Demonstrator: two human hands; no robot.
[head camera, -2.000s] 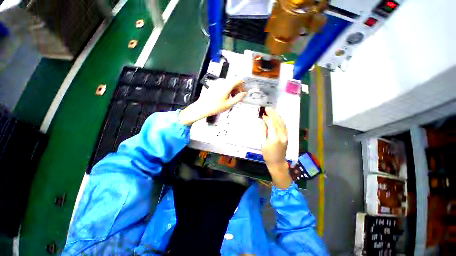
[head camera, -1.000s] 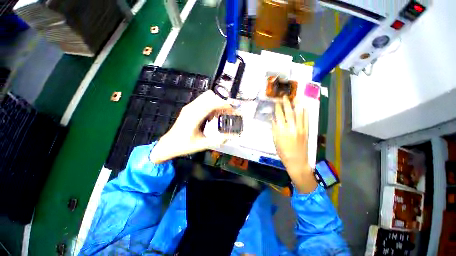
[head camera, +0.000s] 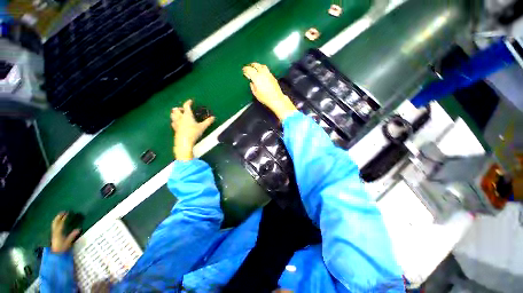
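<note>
A small black module (head camera: 202, 113) lies on the green conveyor belt (head camera: 232, 94). My left hand (head camera: 188, 127) is beside it, thumb and fingers spread around it; no firm grip shows. My right hand (head camera: 266, 88) is over the belt farther right, palm down, fingers close together. Its fingertips are small and blurred, so I cannot tell whether they hold anything. The black blister tray (head camera: 327, 94) lies on the near side of the belt, partly under my right forearm. A smaller black tray part (head camera: 266, 151) with round shiny pockets shows left of that sleeve.
More black modules (head camera: 108, 190) lie down the belt. Copper-coloured parts (head camera: 312, 34) lie up it. Stacked black trays (head camera: 109, 63) stand across it. Another person's hand (head camera: 60, 233) is at lower left beside a white perforated tray (head camera: 109, 252). The white machine base (head camera: 401, 229) and blue column (head camera: 470, 71) are right.
The view has swung left to the belt. Both hands have left the machine base and are over the belt. The module between my left fingers no longer shows firmly held.
</note>
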